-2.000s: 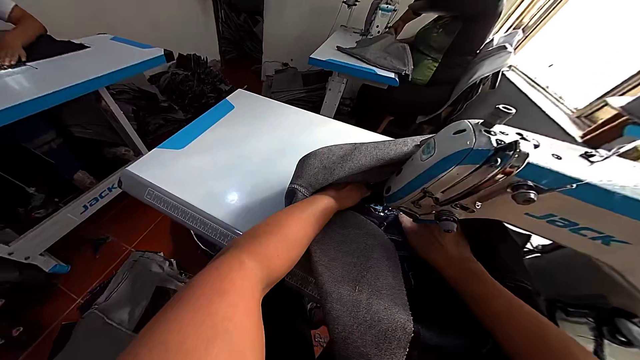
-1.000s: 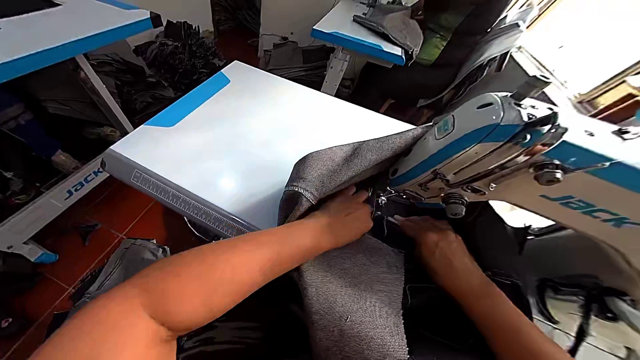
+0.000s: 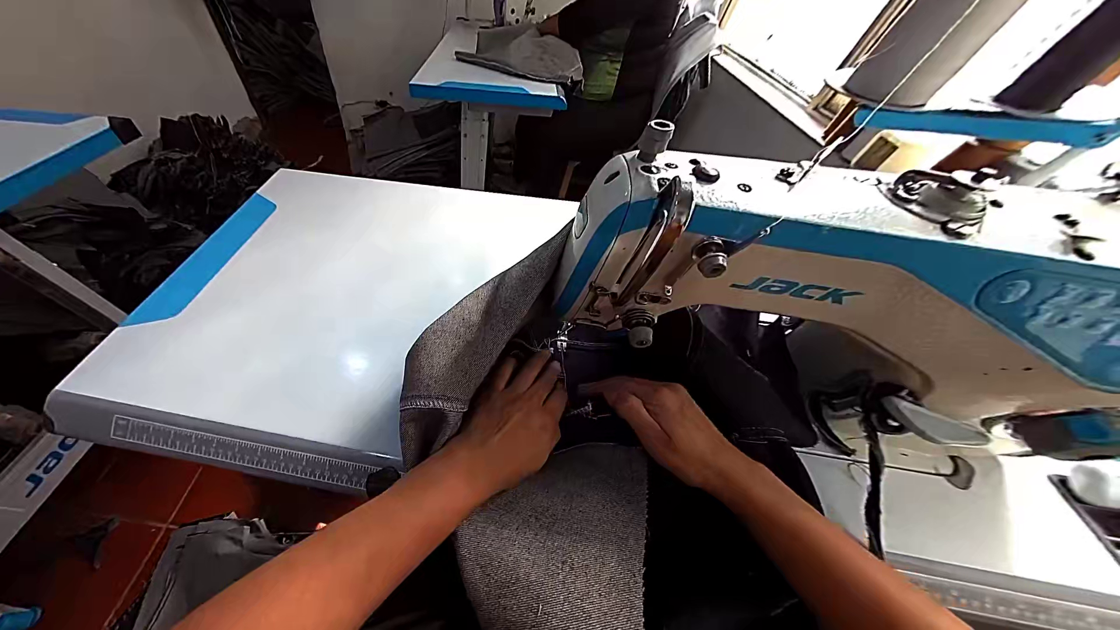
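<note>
A dark denim garment (image 3: 560, 534), its grey inner side partly turned out, lies under the needle and presser foot (image 3: 562, 343) of a Jack sewing machine (image 3: 787, 254). My left hand (image 3: 516, 420) rests on the cloth just left of and below the presser foot, fingers together and pointing at it. My right hand (image 3: 669, 424) lies on the dark cloth to the right of the needle, its fingertips at a seam. Both hands appear to press the fabric flat; whether either pinches it cannot be told. A fold of the grey cloth stands up along the machine head's left side.
The white table top (image 3: 332, 289) with a ruler strip (image 3: 245, 451) extends left. Thread cones (image 3: 927, 52) stand at the upper right. Behind, a person (image 3: 612, 79) sits at another table (image 3: 490, 87) with grey cloth. Piles of dark cloth (image 3: 192, 184) lie on the floor.
The view has swung right, showing more of the machine. My left hand has shifted from beside the needle to just below it. My right hand stays on the cloth right of the needle.
</note>
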